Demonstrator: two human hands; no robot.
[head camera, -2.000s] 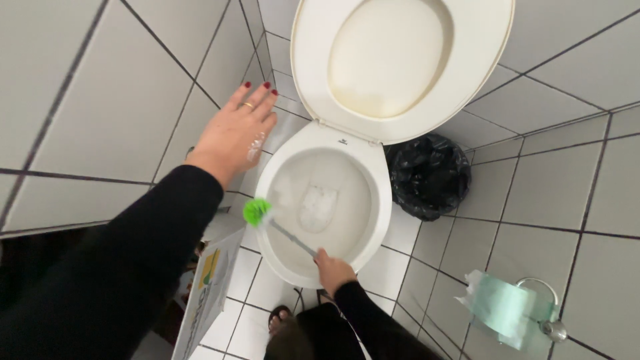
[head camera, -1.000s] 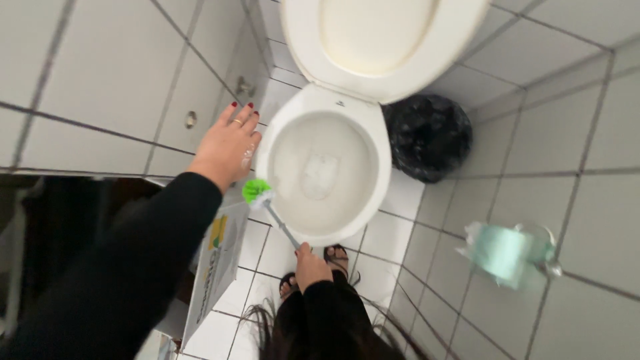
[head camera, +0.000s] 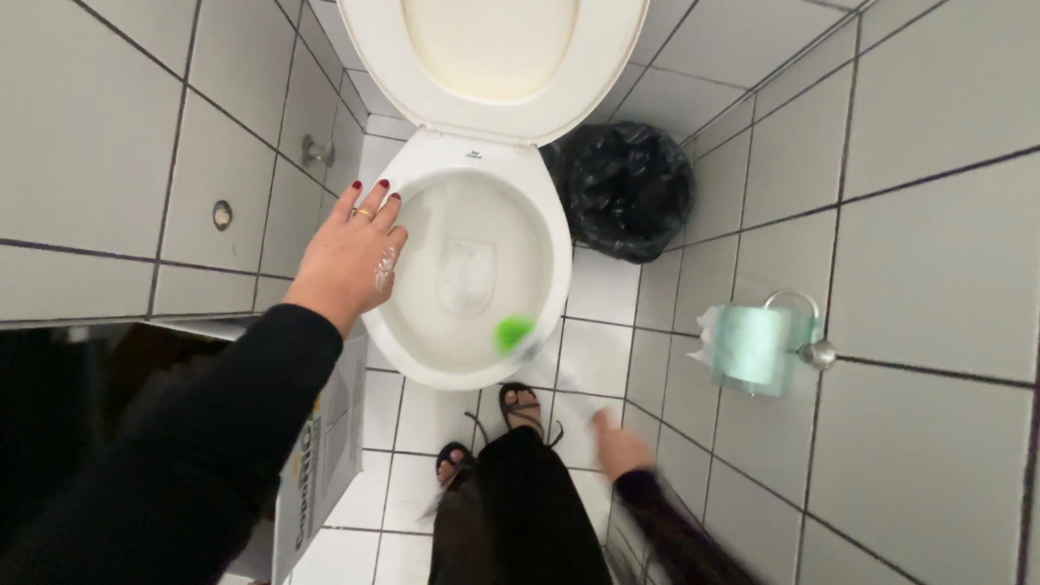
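Observation:
My right hand, blurred by motion, is closed on the handle of a toilet brush at the lower right. The green head of the toilet brush is over the front right part of the white toilet bowl. Nothing is held in my left hand, which is spread above the bowl's left rim, with white foam on its back and a ring on one finger. Whether it touches the rim I cannot tell. Behind the bowl the toilet seat and lid stand raised.
A bin lined with a black bag stands right of the toilet. A green toilet paper roll hangs on the right tiled wall. At lower left is a printed cardboard box. My sandalled feet are on the tiled floor before the bowl.
My right hand has moved to the right with the brush. Its green head has gone from the bowl's left rim to the front right part. The left hand stays near the left rim.

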